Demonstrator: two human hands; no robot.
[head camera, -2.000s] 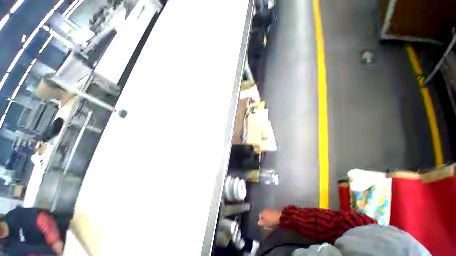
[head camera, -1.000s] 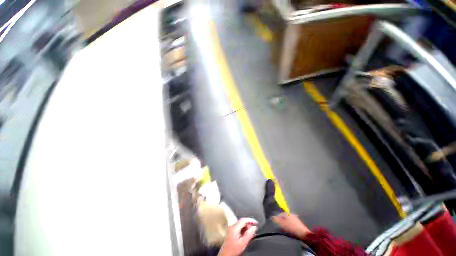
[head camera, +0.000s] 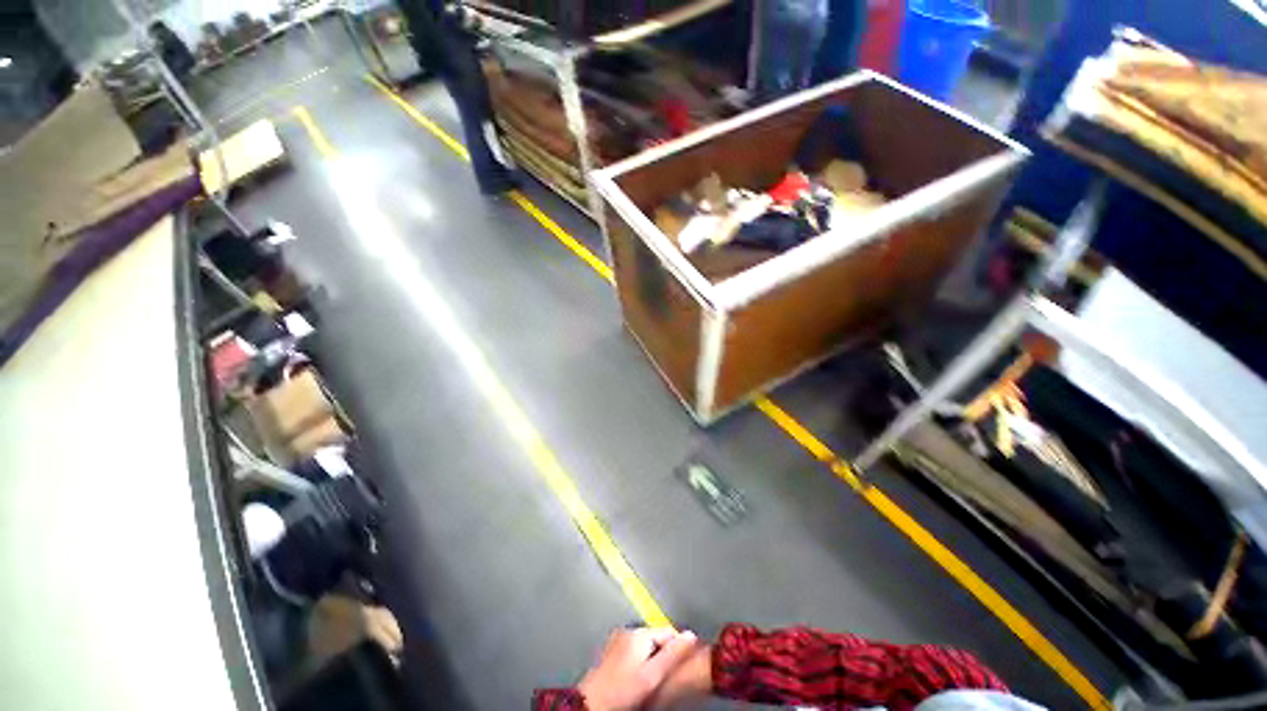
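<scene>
My left hand (head camera: 625, 671) and my right hand (head camera: 684, 676) are together at the bottom centre, low in front of my body, one against the other. Their fingers overlap and are partly hidden, and I see no object in them. Red and black patterned sleeves show at both wrists. A long pale worktable (head camera: 104, 500) runs along the left side. A large brown scrap bin (head camera: 813, 340) with pale edges stands ahead on the right, with mixed offcuts (head camera: 764, 208) in it.
Boxes and dark items lie on a shelf (head camera: 285, 486) under the table. Yellow lines (head camera: 556, 479) mark the grey floor. Metal racks with fabric rolls (head camera: 1014, 486) stand at the right. A person's dark-trousered leg (head camera: 473, 118) shows at the aisle's far end. A blue bin (head camera: 942, 49) stands behind.
The view has turned right and along the aisle, so the scrap bin shows fully and nearer the middle. My hands, apart a second ago, are now together.
</scene>
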